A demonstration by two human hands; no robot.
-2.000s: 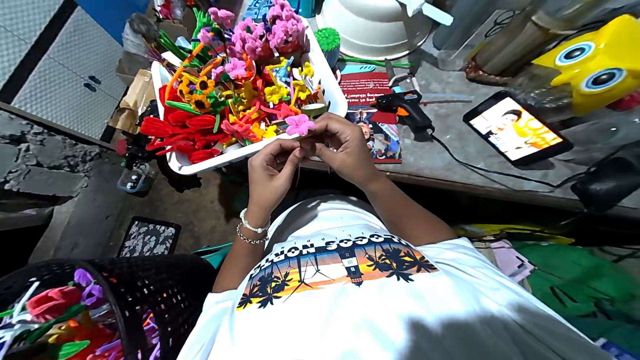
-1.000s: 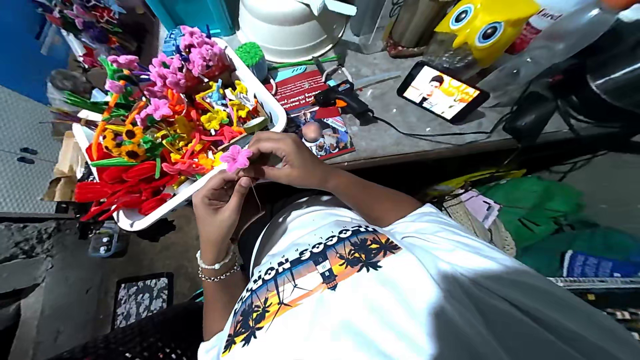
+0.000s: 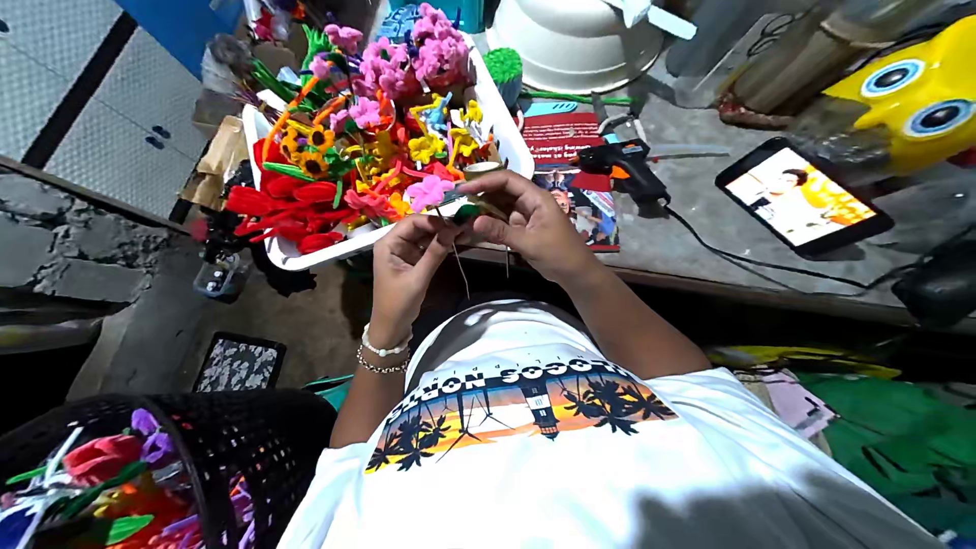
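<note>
My left hand [image 3: 412,259] pinches the thin stem of a pink pipe-cleaner flower [image 3: 429,192], whose petals stand just above the fingertips. Close against it, my right hand [image 3: 534,225] grips a small dark green piece [image 3: 465,213] at the same stem; its exact form is partly hidden by the fingers. A thin wire [image 3: 462,271] hangs below the hands. Behind them lies a white plastic basket [image 3: 324,258] filled with pipe-cleaner flowers: red ones [image 3: 282,213], orange sunflowers [image 3: 313,162], yellow ones [image 3: 427,146] and pink ones [image 3: 442,49].
Right of the basket, a black hot glue gun [image 3: 629,169] lies on a printed magazine [image 3: 560,137]. Its cord runs past a phone [image 3: 804,196] with a lit screen. A yellow owl-like object [image 3: 915,91] and white basin [image 3: 576,46] stand behind. A black basket [image 3: 259,450] of flowers is lower left.
The dark green piece now shows between my fingers; it is not seen in the earlier frames. Both hands stay close together at the pink flower. The view has shifted.
</note>
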